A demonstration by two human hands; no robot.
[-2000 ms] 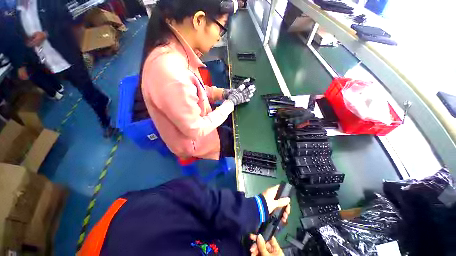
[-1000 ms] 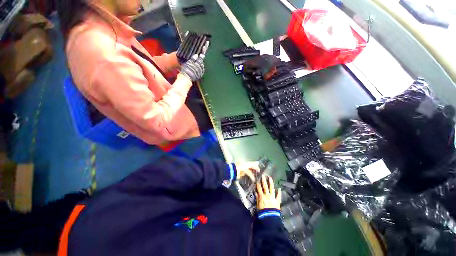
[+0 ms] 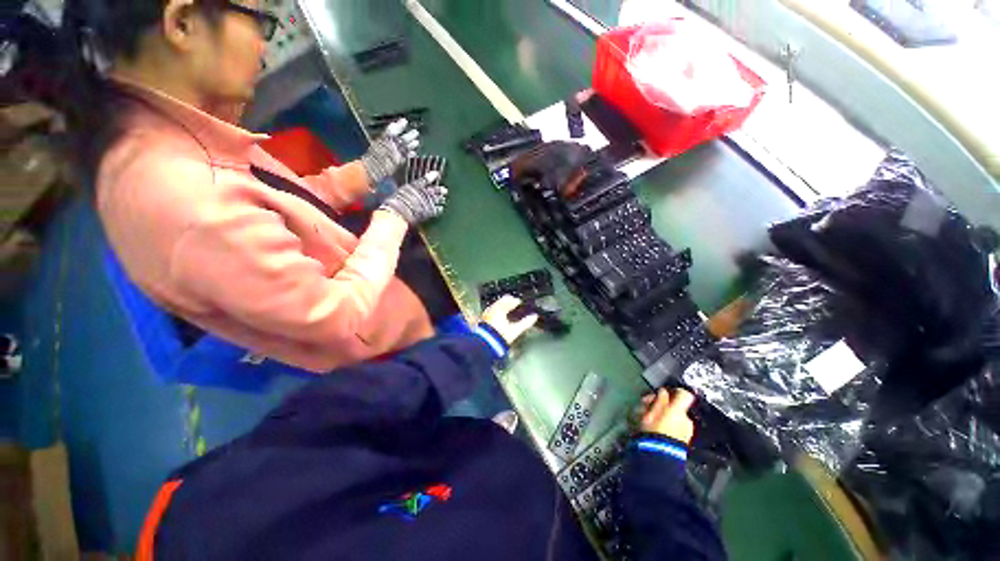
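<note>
My left hand (image 3: 508, 320) grips a black remote control (image 3: 552, 319) at the near edge of a short row of remotes (image 3: 516, 287). The held remote is slightly blurred. My right hand (image 3: 669, 414) is low over loose black parts beside the plastic bags, fingers bent down; what its fingertips touch is hidden. A single remote (image 3: 578, 415) lies button side up between my hands, at a slant. More remotes (image 3: 592, 479) lie side by side below it, partly cut off by my right sleeve. A long overlapping remote pile (image 3: 625, 258) runs along the middle of the green bench.
Shiny plastic bags (image 3: 768, 351) with a white label fill the right. A red plastic bin (image 3: 674, 93) with a clear liner stands behind the pile. A co-worker's grey-gloved hands (image 3: 415, 198) are at another row of remotes (image 3: 425, 168) on the left. A brown edge (image 3: 839, 510) shows lower right.
My hands have moved apart, the left up to the short row, the right towards the bags. A remote lies where they were. The co-worker's several held remotes are down at the bench edge.
</note>
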